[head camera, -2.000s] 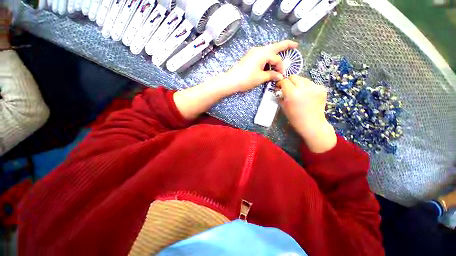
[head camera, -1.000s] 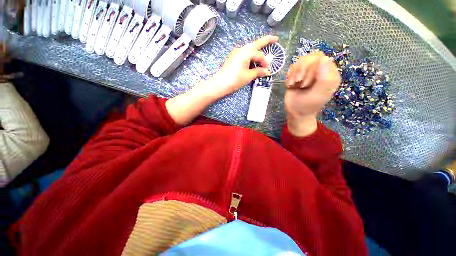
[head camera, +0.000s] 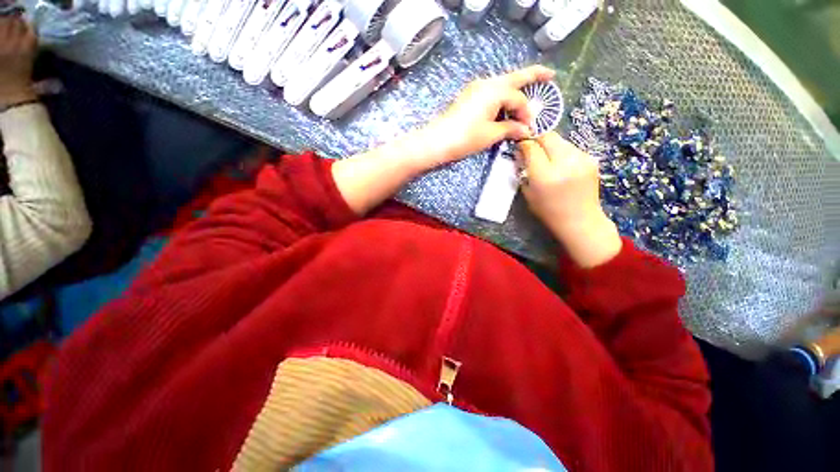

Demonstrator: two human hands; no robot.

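A white handheld fan lies in front of me, its round spoked head point(head camera: 546, 106) up and its flat handle point(head camera: 498, 187) toward me. My left hand point(head camera: 488, 112) holds the fan at the head, with the index finger along the rim and the thumb near the neck. My right hand point(head camera: 558, 175) is at the neck beside the left fingertips, its fingers pinched together. What the right fingertips hold is hidden. A pile of small blue, silver and gold parts point(head camera: 670, 175) lies to the right of my right hand.
Rows of white fans point(head camera: 355, 81) lie at the upper left, with more white units point(head camera: 564, 20) at the top. Bubble wrap point(head camera: 774, 138) covers the table. A person's sleeve point(head camera: 41, 189) shows at the left edge, and another person's hand point(head camera: 829, 346) at the right edge.
My right hand, raised and blurred away from the fan one second ago, is back at the fan's neck. My left hand stays on the fan. The view has shifted slightly.
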